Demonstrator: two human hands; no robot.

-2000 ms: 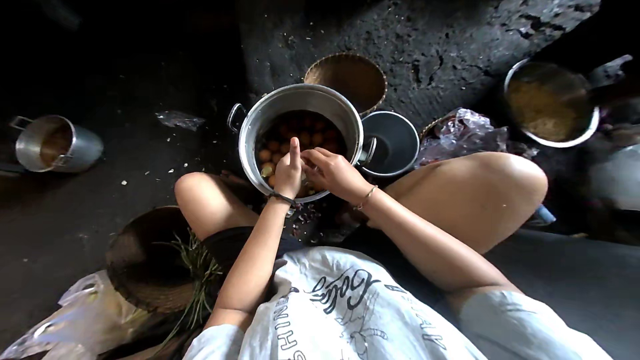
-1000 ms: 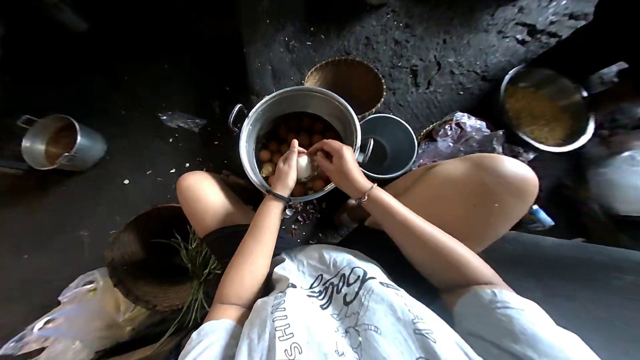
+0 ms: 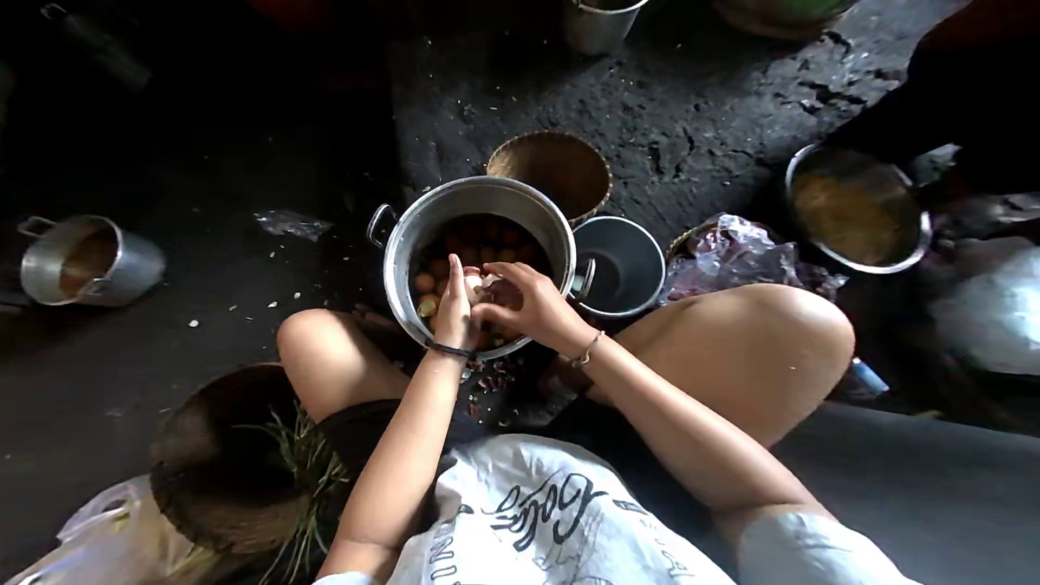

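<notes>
A large metal pot [image 3: 479, 195] stands between my knees, with several brown eggs [image 3: 425, 283] in dark liquid inside. Over its near half, my left hand [image 3: 457, 309] holds a partly peeled egg [image 3: 474, 286], whose white shows. The fingers of my right hand [image 3: 528, 305] touch the egg's right side, thumb and forefinger bent around it; whether they pinch a piece of shell is too small to tell. Bits of reddish-brown shell [image 3: 496, 378] lie on the ground just below the pot.
A woven basket [image 3: 561, 171] and a grey bucket [image 3: 621, 264] stand close to the pot. Right of them are plastic bags [image 3: 743, 264] and a metal basin [image 3: 861, 211] of yellowish contents. At left are a smaller pot [image 3: 134, 264] and a dark basket [image 3: 219, 455] with green stalks [image 3: 305, 463].
White egg surface shows between my hands now and one second ago; two seconds ago it was hidden. My right hand's fingers have shifted around the egg, while both hands stay over the pot.
</notes>
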